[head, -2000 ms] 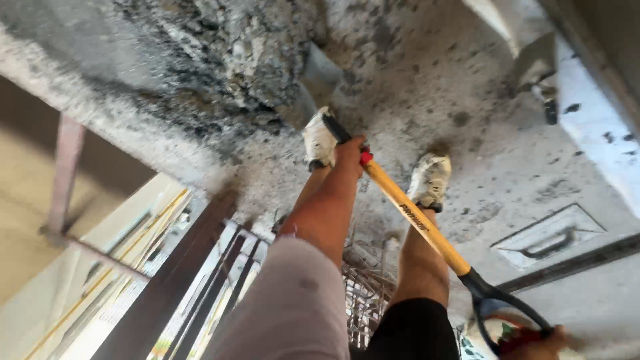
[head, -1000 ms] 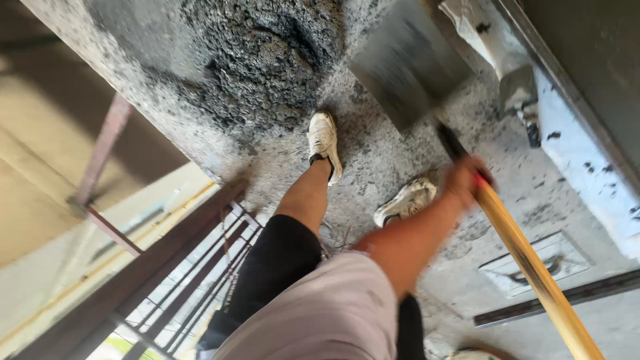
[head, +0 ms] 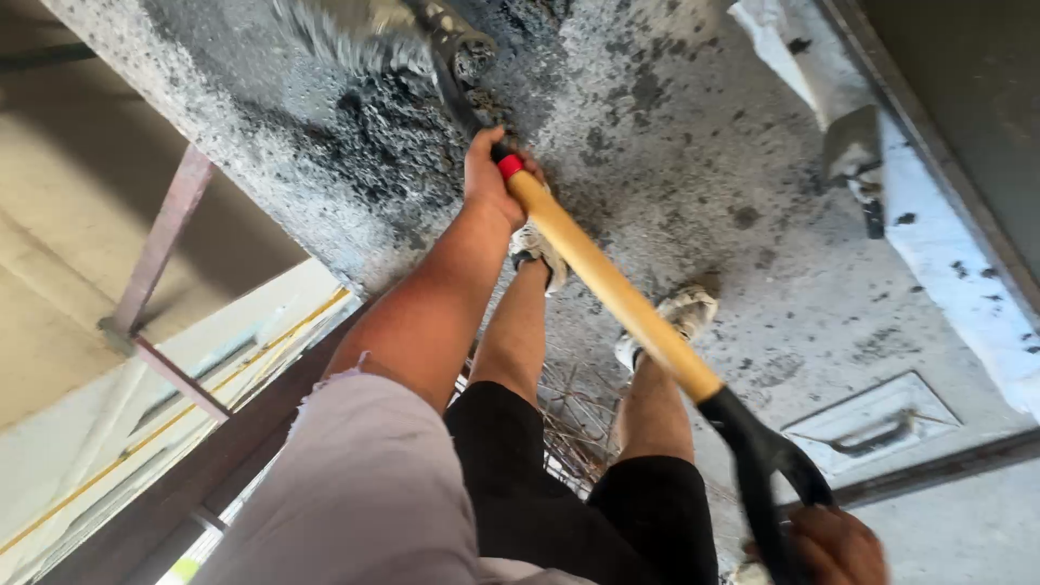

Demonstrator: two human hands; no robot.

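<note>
A shovel (head: 613, 276) with a wooden shaft and black D-handle slants across the view. My left hand (head: 494, 183) grips the black socket beside the red band. My right hand (head: 837, 546) is closed around the D-handle at the lower right. Motion blurs the shovel's blade (head: 366, 24) at the top, over a pile of dark wet mortar (head: 382, 138). Part of the blade lies outside the view.
A trowel (head: 853, 158) lies by a white sheet (head: 942, 244) along a metal-edged frame (head: 934, 154). A flat plastering float (head: 873, 426) lies near a metal bar (head: 942, 467). Metal railings (head: 268, 422) edge the left side; thin rods (head: 577, 406) lie behind my feet.
The shovel blade has swung from right of the mortar pile to over it at the upper left. My left hand has moved left with the shaft. My right hand, unseen a second ago, shows again.
</note>
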